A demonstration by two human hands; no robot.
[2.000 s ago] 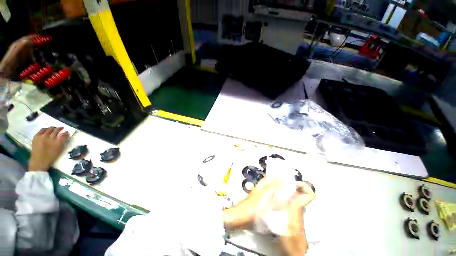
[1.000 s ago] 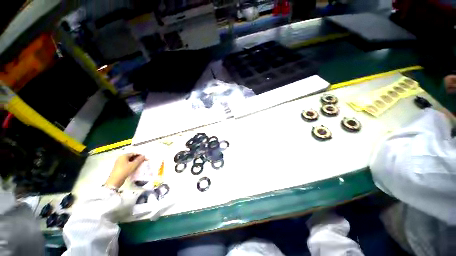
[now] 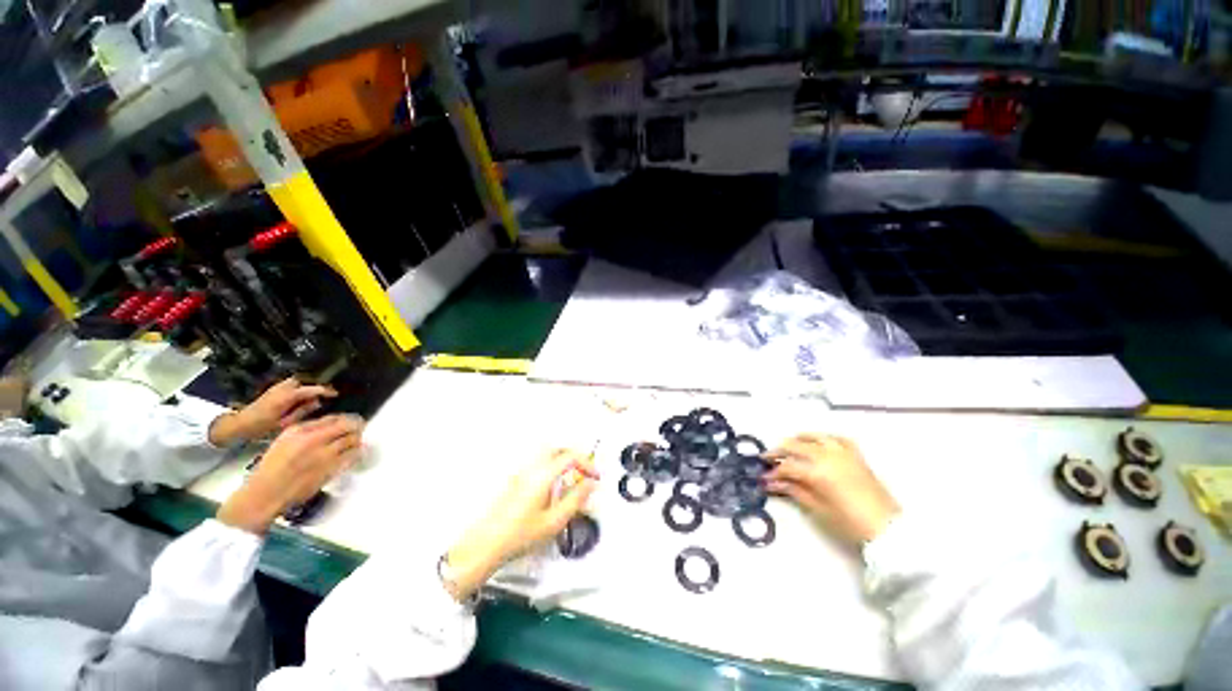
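Black rings [image 3: 697, 568] lie on the white bench; most are in a loose overlapping pile in front of me. My left hand [image 3: 538, 502] is left of the pile, fingers curled beside a slim orange-yellow tool [image 3: 584, 475]. Whether it grips the tool is unclear. A dark round piece [image 3: 578, 536] lies just below its fingers, partly covered. My right hand [image 3: 827, 481] is at the pile's right edge, fingertips touching or just over the rings; a grip on one cannot be made out.
Pale-rimmed round units [image 3: 1104, 549] stand at right, beside a yellow strip [image 3: 1209, 497]. A clear plastic bag [image 3: 797, 324] lies on a white board [image 3: 622, 331] before a black compartment tray [image 3: 946, 277]. At left, a neighbour's hands [image 3: 295, 466] work near a red-handled fixture [image 3: 162, 308].
The view has swung back left. The rings, one second ago untouched, now have my right hand at their right edge. My left hand stays near the orange-yellow tool.
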